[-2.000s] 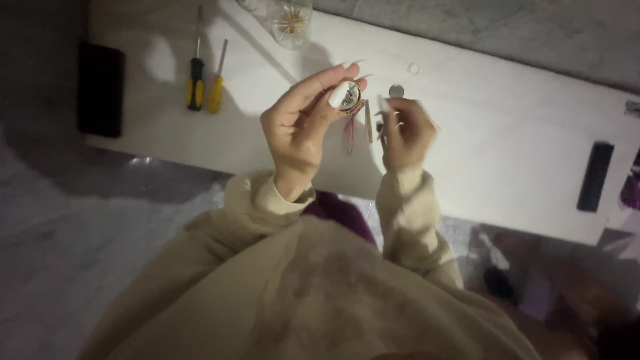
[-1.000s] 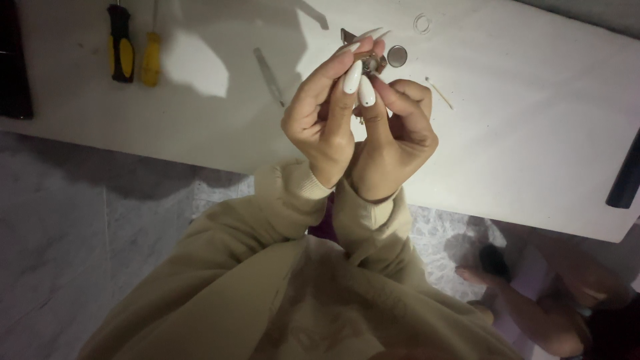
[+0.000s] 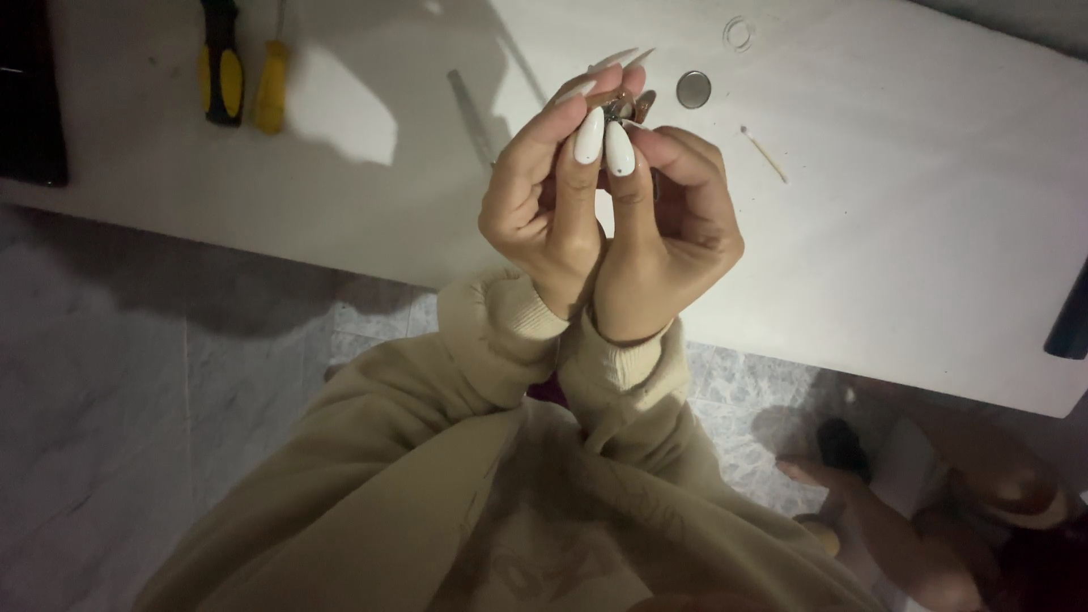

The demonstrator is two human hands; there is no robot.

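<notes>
My left hand (image 3: 552, 174) and my right hand (image 3: 667, 200) meet over the white table, thumbs side by side with long white nails. Between the fingertips of both is a small metal watch-like piece (image 3: 619, 109), mostly hidden by the fingers. A round metal disc (image 3: 694, 89) lies just right of the fingertips. Beyond it is a clear ring (image 3: 739, 34). A cotton swab (image 3: 764, 155) rests on the table right of my right hand. Left of my left hand lies a thin grey tool (image 3: 471, 116), probably tweezers.
A black-and-yellow screwdriver handle (image 3: 222, 72) and a yellow screwdriver (image 3: 272, 87) lie at the upper left. A dark flat object (image 3: 30, 102) is at the far left, a dark cylindrical object (image 3: 1069, 319) at the right edge. Another person's bare legs (image 3: 901, 527) show below the table (image 3: 892, 340).
Two seconds ago my hands were apart, the left holding a round watch-like piece up; they have since come together around a small piece. The view has moved closer to the table.
</notes>
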